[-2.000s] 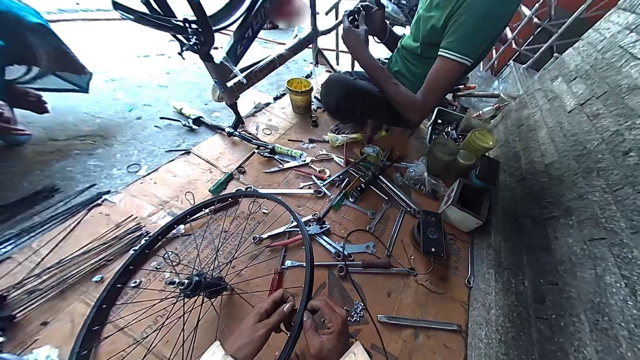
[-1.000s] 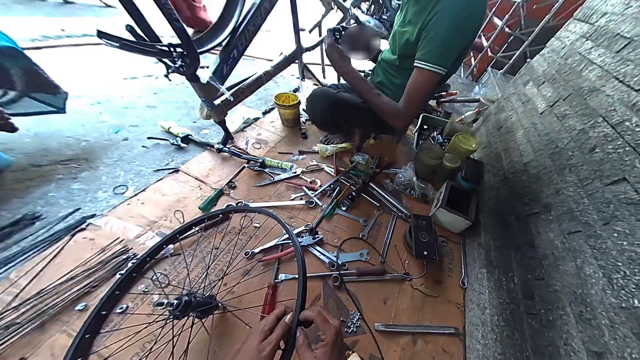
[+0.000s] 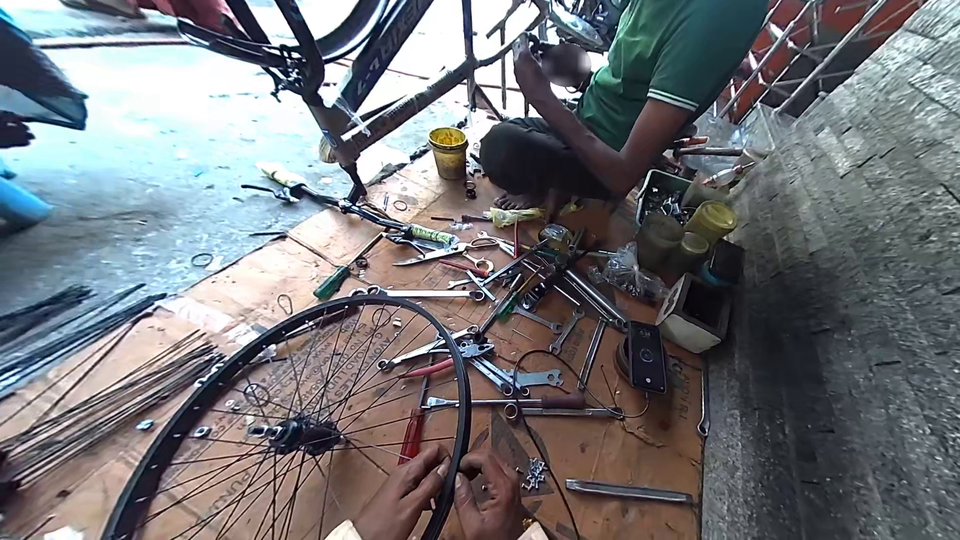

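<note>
A black bicycle wheel rim [image 3: 466, 375] with many spokes stands tilted in front of me, its dark hub [image 3: 304, 435] inside. My left hand [image 3: 409, 491] is on the inner side of the rim's right part, fingertips pinched at a spoke's end. On the outer side, my right hand [image 3: 489, 491] has its thumb and fingers closed together against the rim; whatever they pinch is hidden. A red-handled screwdriver [image 3: 412, 435] lies just beyond my left hand. Beside my right hand lies a small heap of silvery spoke nipples [image 3: 535, 474].
Wrenches [image 3: 427, 293], scissors [image 3: 442, 253] and pliers [image 3: 472, 349] lie on the cardboard [image 3: 637, 465]. Loose spokes [image 3: 112, 412] lie left. A phone [image 3: 646, 356], containers [image 3: 694, 311] and a stone wall [image 3: 847, 300] are right. A seated person [image 3: 637, 112] is near a bicycle frame [image 3: 405, 105].
Both hands stay at the right part of the rim, with small finger shifts. The seated person's hands remain raised by the bicycle frame.
</note>
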